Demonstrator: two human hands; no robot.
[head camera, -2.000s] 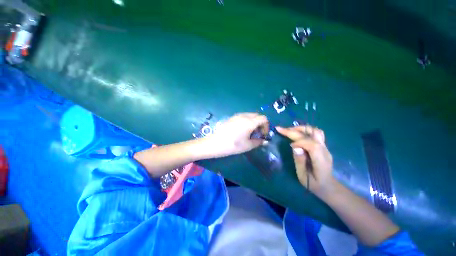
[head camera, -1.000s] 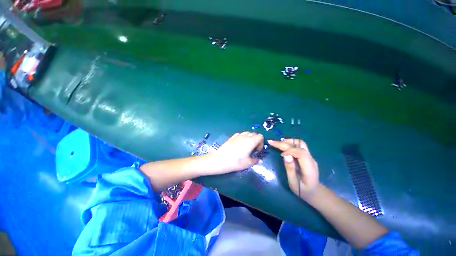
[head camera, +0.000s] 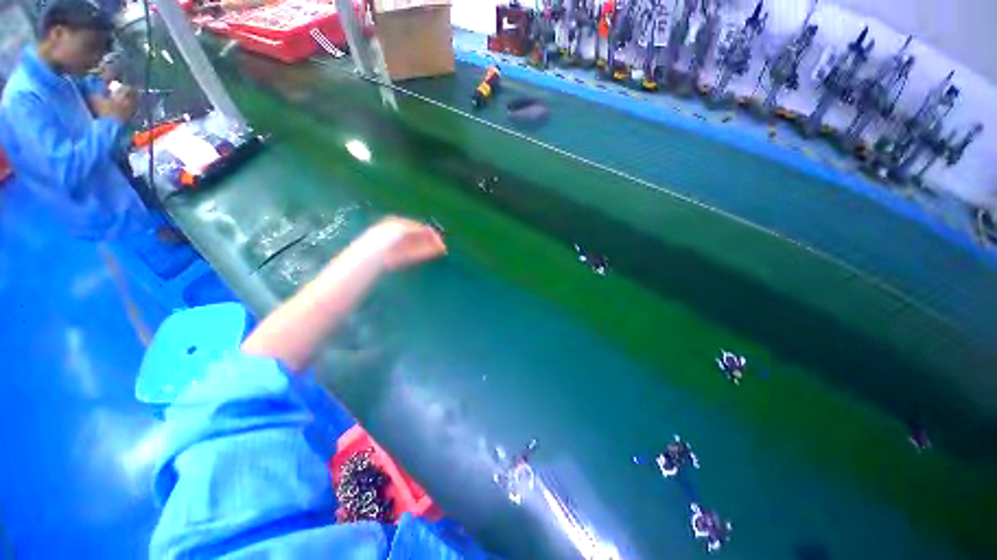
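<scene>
My left hand (head camera: 410, 243) reaches forward over the green bench (head camera: 437, 328), blurred, with its fingers pointing down and away. A tiny dark and pale thing shows at its fingertips; I cannot tell if it is held. My right hand is not in view. A flex module with a pale ring (head camera: 519, 477) lies near the front edge. Two more modules (head camera: 676, 457) (head camera: 708, 527) lie close together to its right. Others lie spaced farther back, one at centre right (head camera: 731, 365) and one beyond it (head camera: 593, 259).
A red tray (head camera: 413, 499) holding a pile of modules (head camera: 364, 488) is below the bench edge. A light blue stool (head camera: 195, 352) stands at left. A person (head camera: 71, 131) is at upper left beside a box of parts (head camera: 191, 153). Red trays (head camera: 290, 30) and a cardboard box (head camera: 413, 42) are at the back.
My left hand has moved from the near modules far forward and left. My right hand, its tweezers and the black strip have left the picture. The view has turned left and up.
</scene>
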